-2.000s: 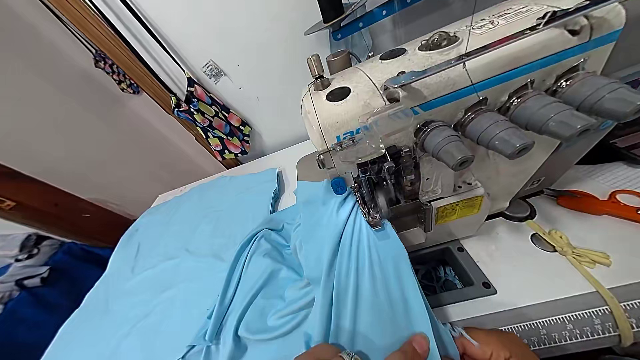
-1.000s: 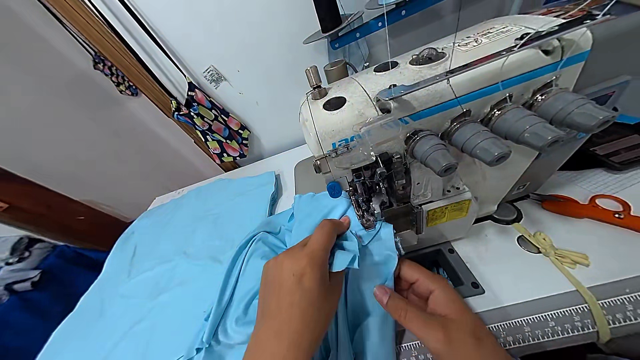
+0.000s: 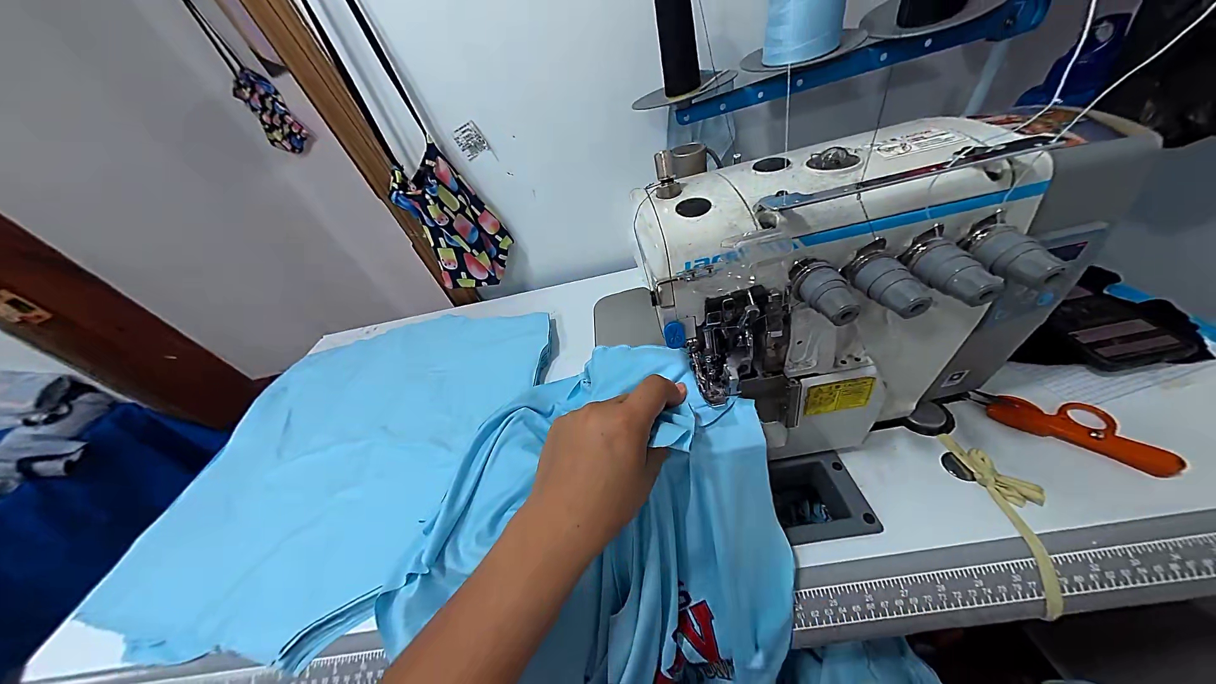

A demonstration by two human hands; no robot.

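A light blue knit garment [image 3: 741, 484] with a red and dark print near its lower end runs over the table edge. Its upper part lies at the presser foot [image 3: 712, 380] of a white overlock sewing machine [image 3: 722, 209]. My left hand [image 3: 608, 446] pinches a fold of this fabric just left of the foot, thumb and fingertips together on the cloth. My right hand is out of the frame. To the left, a stack of light blue cut fabric pieces [image 3: 408, 408] lies flat, partly under the bunched garment.
Orange-handled thread snips [image 3: 1092, 432] and a knotted yellow strip [image 3: 1016, 503] are right of the machine. A square recess [image 3: 817, 494] holds fabric scraps. A measuring tape [image 3: 912, 598] runs along the front edge. Thread cones [image 3: 803, 33] stand behind; a dark blue cloth [image 3: 104, 513] lies far left.
My right hand, at the fabric by the machine one second ago, has gone out of view. My left hand remains on the fabric beside the foot. The view has shifted, showing more of the thread stand.
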